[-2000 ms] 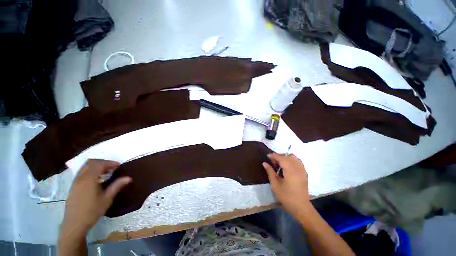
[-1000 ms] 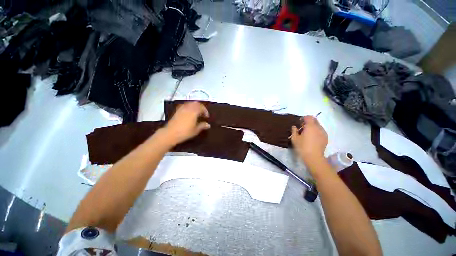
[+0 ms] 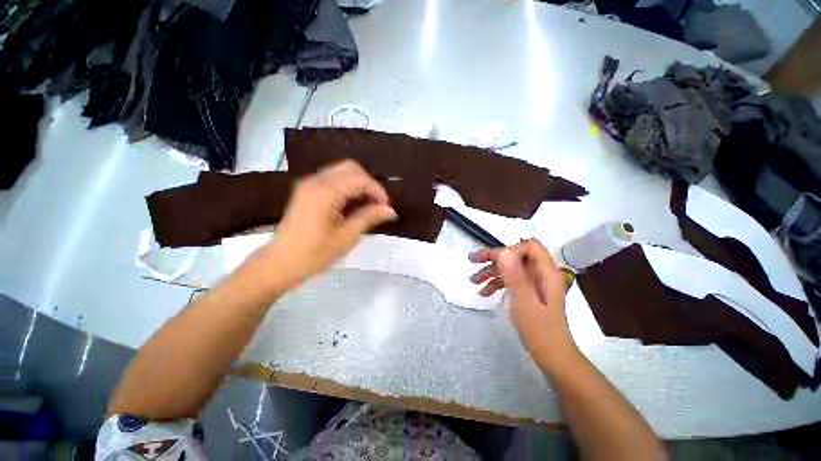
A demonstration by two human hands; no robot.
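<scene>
My left hand (image 3: 329,221) is raised over the brown stacked panels (image 3: 225,203), thumb and fingertips slightly apart, with nothing visible between them. My right hand (image 3: 531,293) is over the right end of the white template (image 3: 387,257), fingers bent and blurred; I cannot tell whether it holds anything. The template lies below the brown stacks on the mat. A second brown stack (image 3: 495,176) lies behind. The mallet's black grip (image 3: 473,225) shows between stack and right hand, which hides most of its shaft and head.
A white thread cone (image 3: 599,246) lies right of my right hand. Brown panels (image 3: 621,302) with white templates (image 3: 711,284) are at the right. Crumpled grey cloth (image 3: 684,122) lies at the right back, dark garment heaps (image 3: 193,81) at the left back. A white loop (image 3: 348,116) lies behind the stacks.
The brown panel earlier below the template is no longer there. Since one second ago, my right hand has moved from the rear stack down to the template's right end. My left hand remains above the stacks.
</scene>
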